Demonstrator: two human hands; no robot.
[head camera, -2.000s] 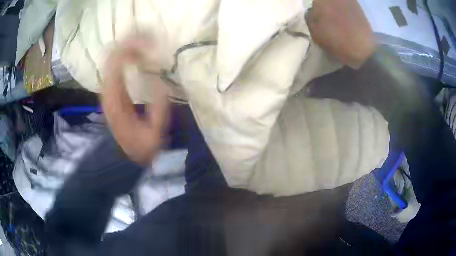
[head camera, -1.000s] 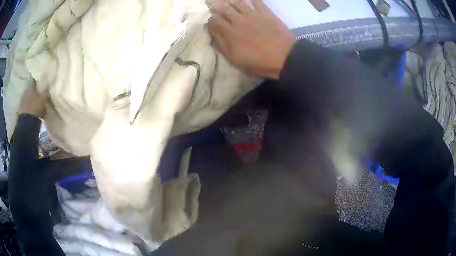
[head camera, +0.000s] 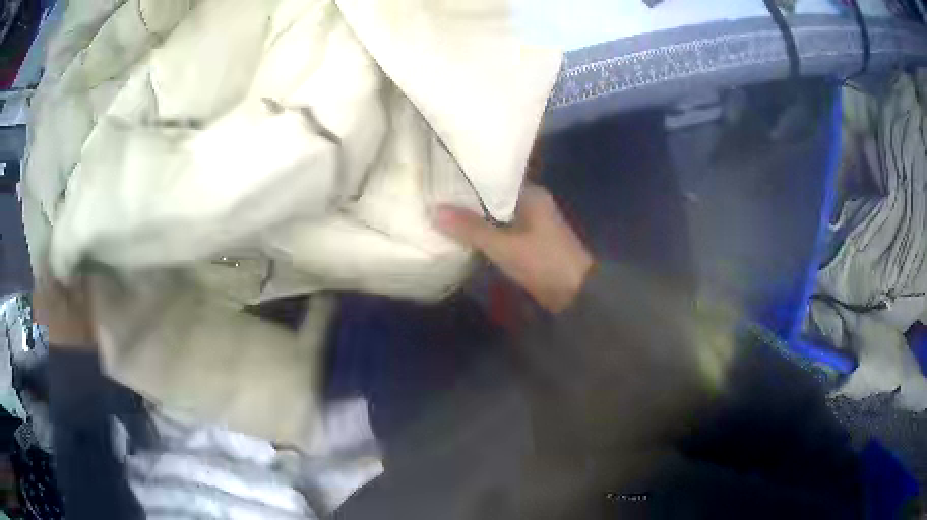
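The cream quilted jacket body (head camera: 203, 173) lies bunched over the table edge and fills the upper left. A smooth pointed cream flap (head camera: 478, 91) hangs at the upper centre, its dark-edged tip by my right hand. My right hand (head camera: 523, 244) grips the jacket's edge at the centre, thumb on the cloth, other fingers behind it. My left hand (head camera: 69, 305) is at the far left, blurred, at the jacket's lower left side; its fingers are hidden by the cloth. A cream part (head camera: 219, 366) hangs below the jacket.
The grey table edge with a measuring tape (head camera: 661, 69) runs across the upper right, crossed by two dark cables (head camera: 788, 41). A blue frame (head camera: 825, 223) and striped cream cloth (head camera: 882, 193) are at the right. White cloth (head camera: 224, 472) lies low at the left.
My right hand has moved down from the top of the cloth to its lower edge. The pointed flap has swung right. My left hand has moved slightly lower, and the jacket is folded differently.
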